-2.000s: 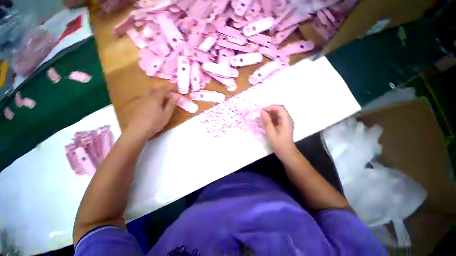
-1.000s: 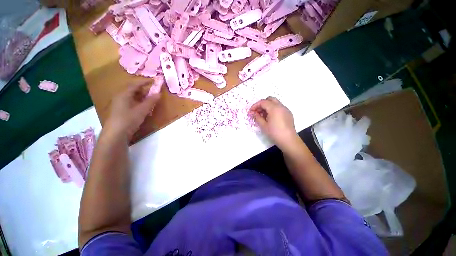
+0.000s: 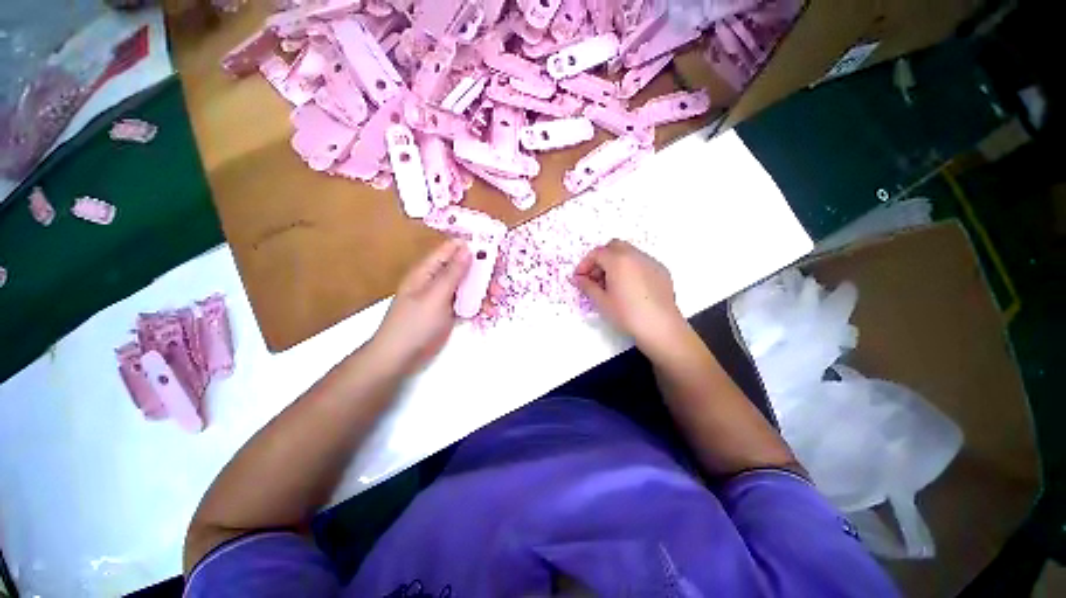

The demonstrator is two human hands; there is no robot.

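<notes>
My left hand (image 3: 430, 292) holds a flat pale-pink part (image 3: 478, 276) with a dark hole, upright over the white work sheet (image 3: 397, 409). My right hand (image 3: 625, 290) is to its right, thumb and fingertips pinched together; whether anything is between them cannot be seen. Tiny pink bits (image 3: 540, 271) lie scattered on the sheet between the hands. The main pile of pink parts (image 3: 468, 105) lies on the brown board (image 3: 263, 251) beyond the hands. A set-aside bunch of parts (image 3: 175, 360) lies on the white surface at the left.
Single pink parts (image 3: 94, 210) lie on the green surface (image 3: 164, 187) at the far left. A clear bag of pink pieces (image 3: 53, 105) is at the upper left. An open cardboard box (image 3: 982, 350) with crumpled whitish bags (image 3: 883, 432) is at the right.
My left hand has moved from the brown board near the pile to the white sheet, with a pink part in it. My right hand has moved only slightly.
</notes>
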